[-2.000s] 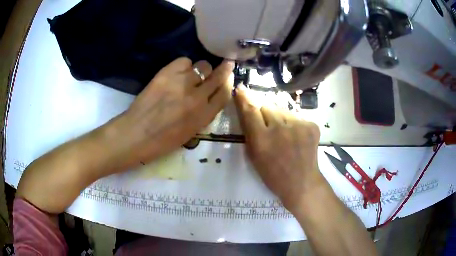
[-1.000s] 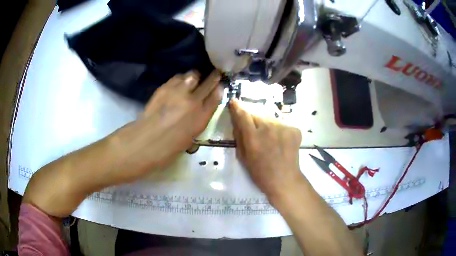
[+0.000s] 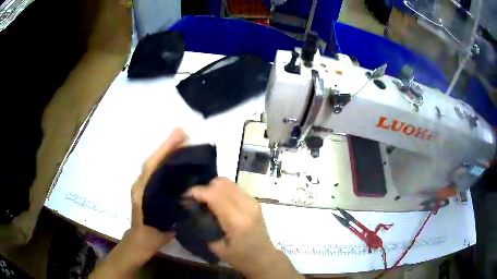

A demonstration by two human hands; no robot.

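Note:
A black fabric piece (image 3: pixel 177 185) is held in both hands over the tabletop, left of the sewing machine. My left hand (image 3: pixel 146 188) grips its left side, with the thumb or a finger reaching up past its top edge. My right hand (image 3: pixel 234 218) grips its right side, fingers on the folded part. A lower flap looks greyer and hangs toward the table's front edge. The hands are slightly blurred. The white sewing machine (image 3: pixel 289 101) stands to the right; no fabric shows under its presser foot (image 3: pixel 276 163).
Two more black pieces lie behind, one at the back left (image 3: pixel 157 54), one beside the head (image 3: pixel 226 84). Red-handled snips (image 3: pixel 359 231) lie before the machine bed (image 3: pixel 305 190). A dark red-edged rectangle (image 3: pixel 368 166) lies under the arm. Blue bins (image 3: pixel 234 38) stand behind. A large brown box (image 3: pixel 82 103) is at left.
Both hands have left the needle area and moved left with the black fabric, now lifted and folded between them. The view has shifted, showing more of the machine, the bins and the other black pieces.

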